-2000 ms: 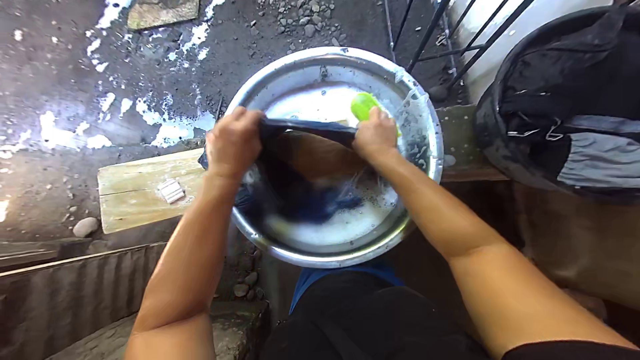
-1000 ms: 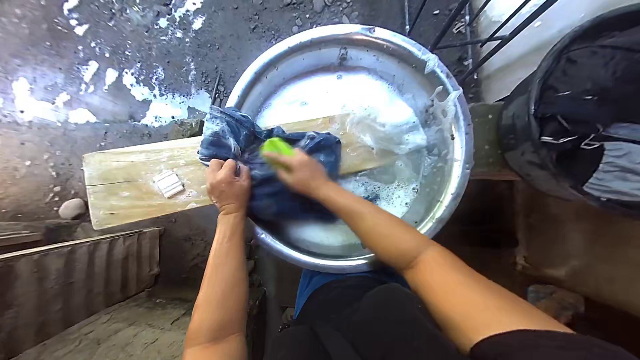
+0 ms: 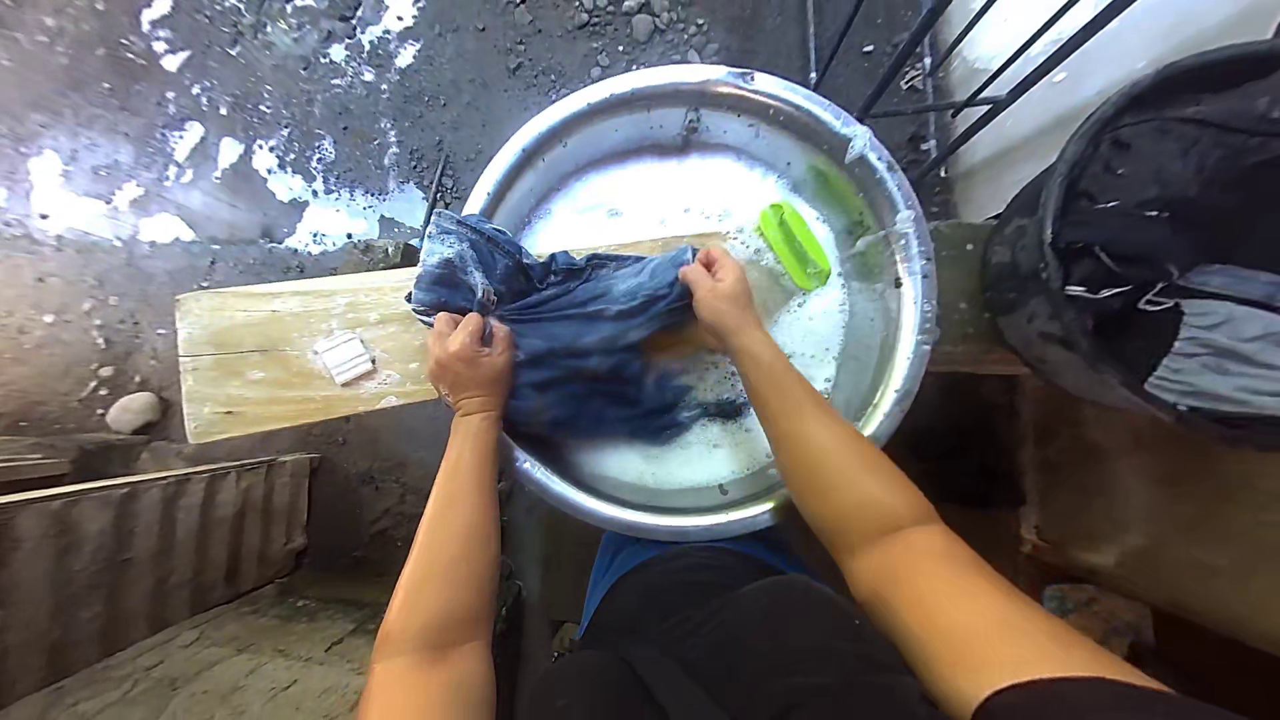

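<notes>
A wet blue denim garment [image 3: 590, 330] lies over a wooden board [image 3: 270, 340] and the left part of a round metal basin [image 3: 905, 300] of sudsy water. My left hand [image 3: 468, 365] grips its edge near the basin's left rim. My right hand [image 3: 722, 295] pinches its upper right corner above the water. A bright green scrubbing brush or soap case [image 3: 795, 245], which one I cannot tell, rests in the suds just right of my right hand. On the board's outer part sits a white ridged bar of soap [image 3: 344, 358]. The garment's lower folds are blurred and hang into the basin.
At right stands a black tub [image 3: 1060, 200] holding dark and grey clothes [image 3: 1215, 345]. Black metal bars [image 3: 960, 100] rise behind the basin's upper right. A corrugated sheet [image 3: 150, 560] lies at lower left, and a stone [image 3: 134, 412] is beside the board on wet ground.
My right hand has let go of the green object, which now lies in the suds, and has taken hold of the denim. The garment is spread further right than a second ago.
</notes>
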